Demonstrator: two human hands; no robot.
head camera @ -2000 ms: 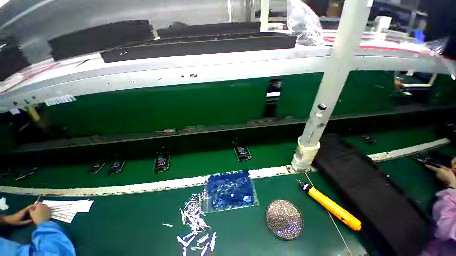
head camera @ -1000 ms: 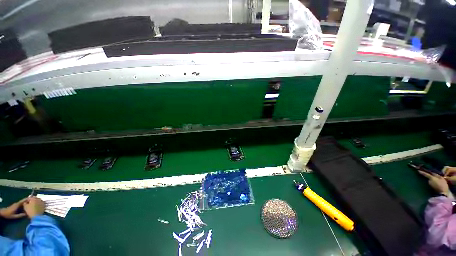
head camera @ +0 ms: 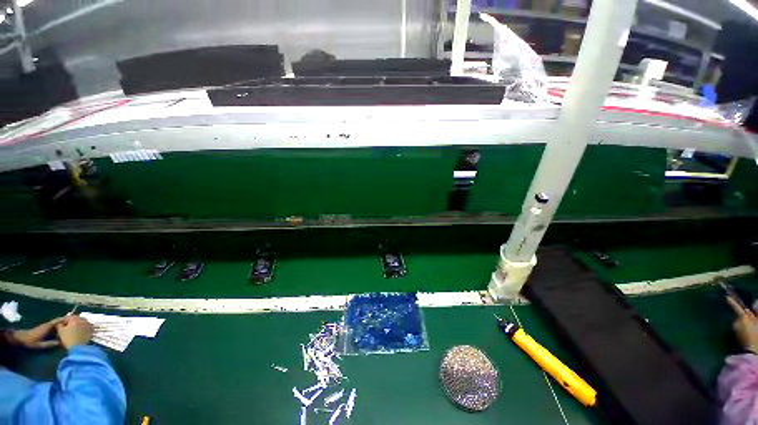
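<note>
Neither of my hands is in view. A clear bag with many small blue parts (head camera: 385, 324) lies on the green bench mat in the middle. A loose pile of small white strips (head camera: 322, 357) lies to its left. A round, silver-grey speckled screw dish (head camera: 470, 378) lies to the right of the bag. A yellow-orange electric screwdriver (head camera: 550, 362) lies slanted on the mat to the right of the dish, its dark tip towards the post. A long black tray (head camera: 619, 336) lies right of the screwdriver; its recesses cannot be made out.
Phone units (head camera: 263, 267) lie spaced on the green conveyor belt behind the white edge line (head camera: 224, 306). A white post (head camera: 553, 174) stands behind the screwdriver. At left, a person in blue sleeves (head camera: 71, 386) handles white sheets (head camera: 125, 329); at right, a person's pink sleeve (head camera: 738, 383) shows.
The view has tilted slightly upward. The person at right has shifted further towards the picture's edge. A small yellow tip now shows at the bottom left. The bench items lie as before.
</note>
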